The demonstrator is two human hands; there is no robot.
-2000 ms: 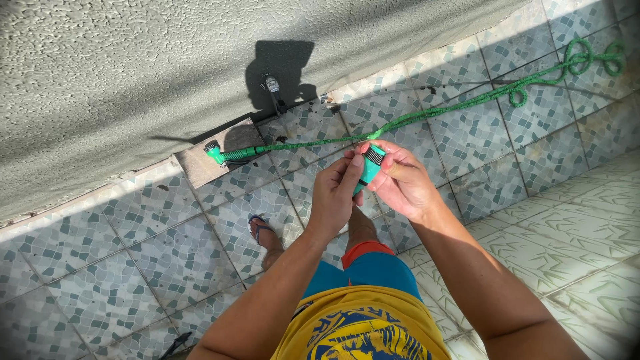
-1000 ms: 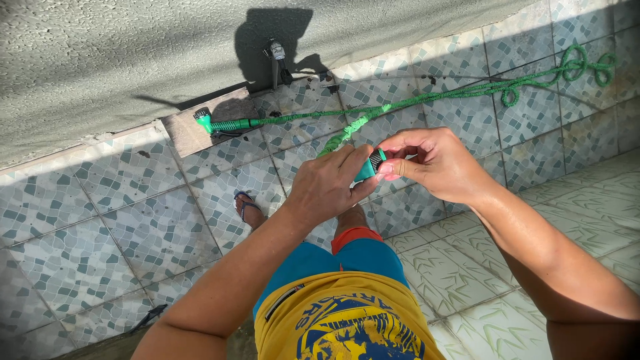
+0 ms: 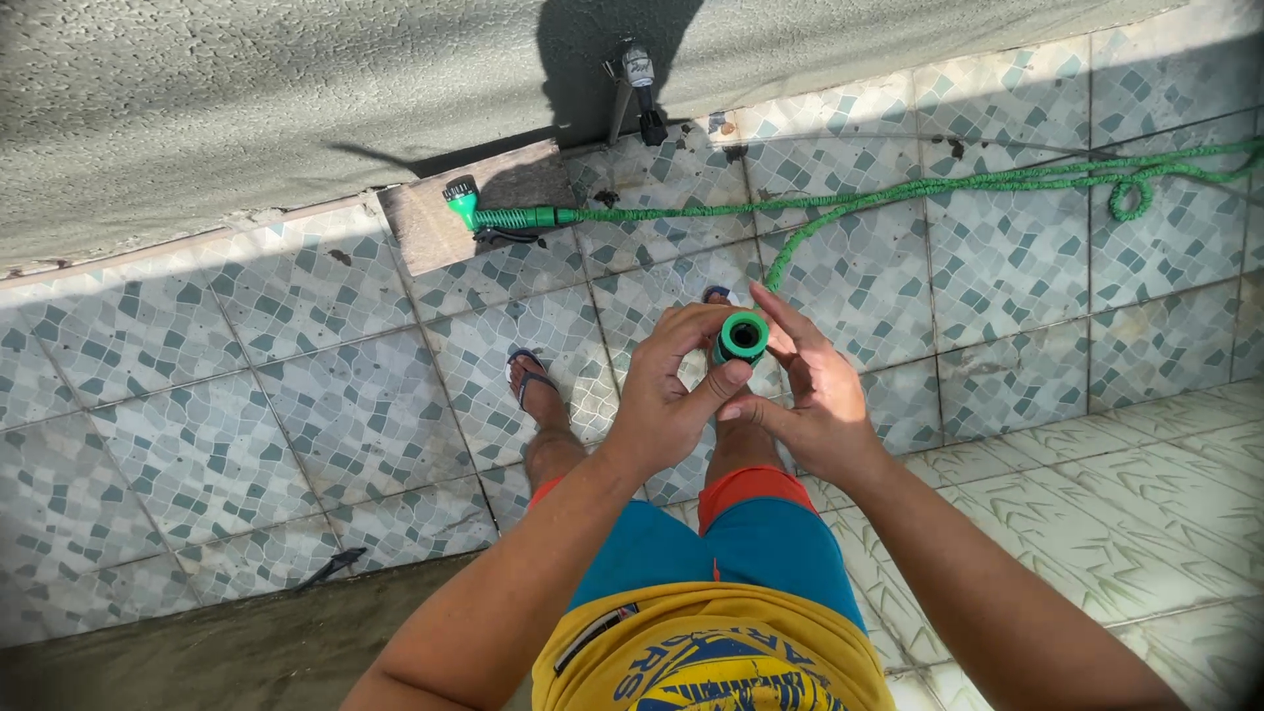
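Observation:
My left hand (image 3: 676, 380) grips a green hose connector (image 3: 743, 338) between thumb and fingers, its round open end facing up toward me. Around its other side, my right hand (image 3: 815, 390) is cupped with the fingers touching or very near it; the exact contact is partly hidden. From behind the hands, a green fabric-covered hose (image 3: 829, 212) runs up and off to the right. At its other visible end a green spray nozzle (image 3: 509, 218) with a black head lies on a flat board by the wall.
A tap (image 3: 639, 74) with a black fitting juts from the rough wall (image 3: 296, 89). The board (image 3: 415, 242) lies at the wall's foot on the tiled floor (image 3: 326, 425). A leaf-patterned tiled surface (image 3: 1086, 494) is at the right. A small dark object (image 3: 334, 567) lies at lower left.
The connector has been turned so that its open end faces up. My right hand has shifted from pinching its end to curling around its side.

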